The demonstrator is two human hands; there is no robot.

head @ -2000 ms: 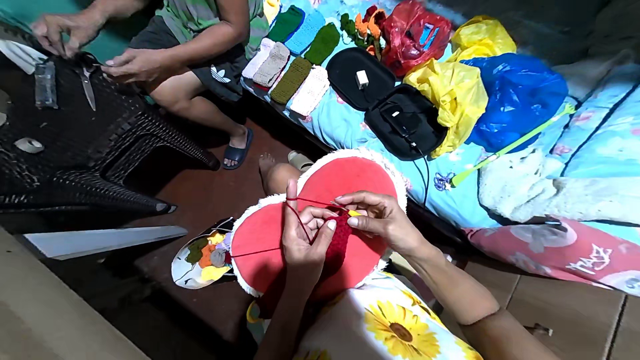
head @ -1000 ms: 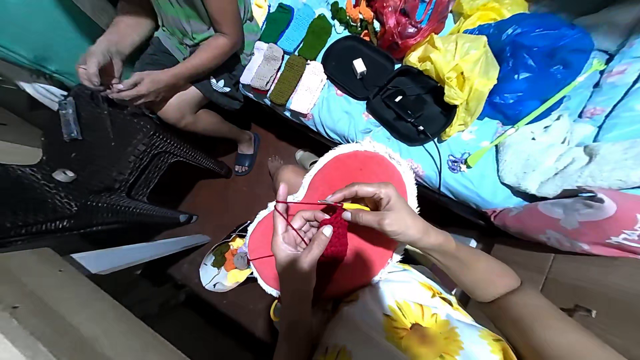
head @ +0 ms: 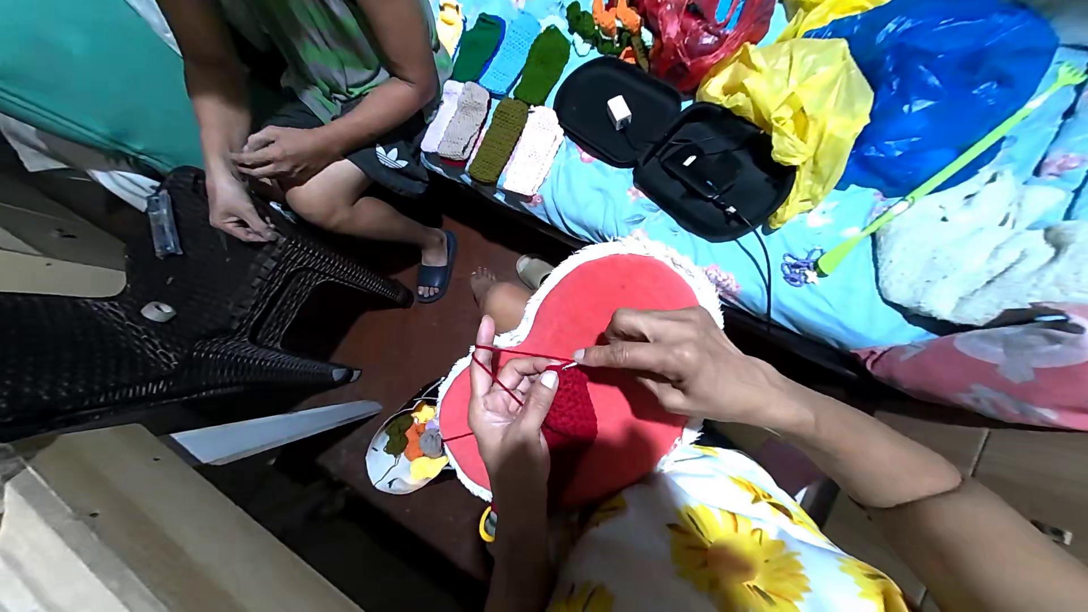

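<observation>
A dark red crocheted piece (head: 571,410) is pinched by its upper edge between the thumb and fingers of my left hand (head: 512,408). Red yarn (head: 531,353) loops round the raised index finger of that hand and runs across to the work. My right hand (head: 680,361) grips a crochet hook, whose metal tip (head: 569,365) shows at the top edge of the piece; its handle is mostly hidden by my fingers. Beneath both hands, on my lap, lies a red heart-shaped cushion (head: 625,293) with white fluffy trim.
A person (head: 340,110) sits at the upper left beside a black woven table (head: 212,297). On the bed are crocheted pieces (head: 499,140), an open black case (head: 714,170), plastic bags (head: 799,102) and a green stick (head: 943,174). A round container of small colourful pieces (head: 408,450) stands left of the cushion.
My right hand has shifted slightly away from the piece, and the hook tip now shows. The other person's hands have moved apart; one is lower, at the table edge. The view has shifted somewhat.
</observation>
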